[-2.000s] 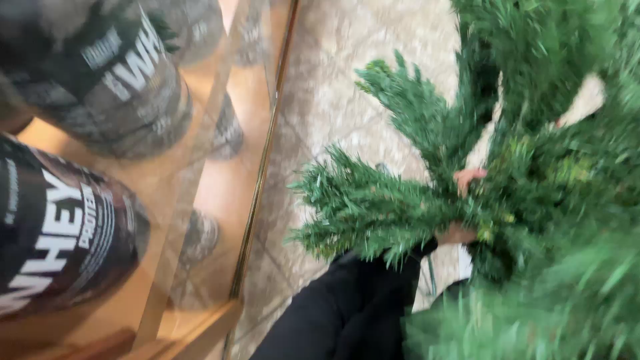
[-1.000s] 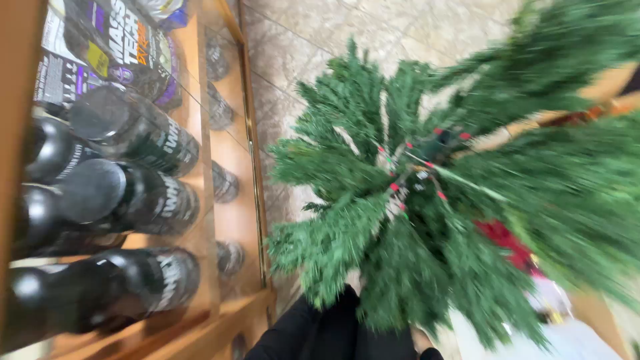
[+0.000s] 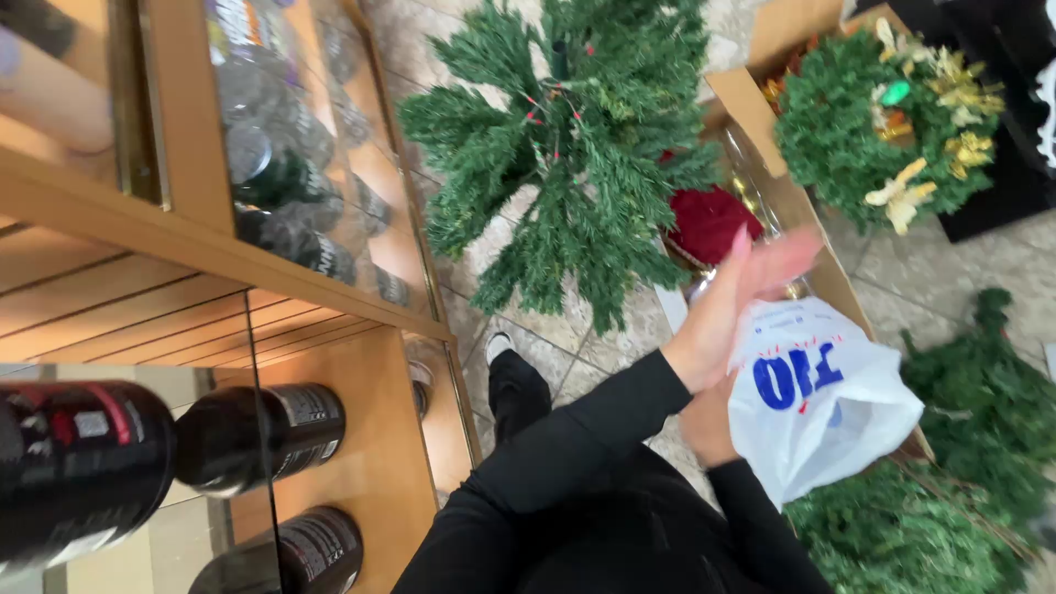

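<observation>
My left hand (image 3: 738,297), blurred, is over the open cardboard box, its fingers stretched out beside a white plastic bag (image 3: 825,445) with blue and red print. My right hand (image 3: 711,419) is partly hidden behind my left wrist and the bag; whether it grips the bag cannot be told. A dark red cloth item (image 3: 714,224) lies in the cardboard box (image 3: 833,247). Left of the box stands an artificial Christmas tree section (image 3: 569,157) with small red-tipped parts near its central pole. A green wreath (image 3: 883,132) with gold decorations is at the box's upper right.
A wood and glass display cabinet (image 3: 330,301) fills the left side, with dark plastic tubs (image 3: 305,429) on its shelves. More artificial green branches (image 3: 916,528) lie at the lower right on the tiled floor (image 3: 536,330). A black flat object (image 3: 982,190) is at the upper right.
A hand was among the green branches two seconds ago; now both hands are by the white bag over the box. The view has swung, bringing the box and wreath into sight.
</observation>
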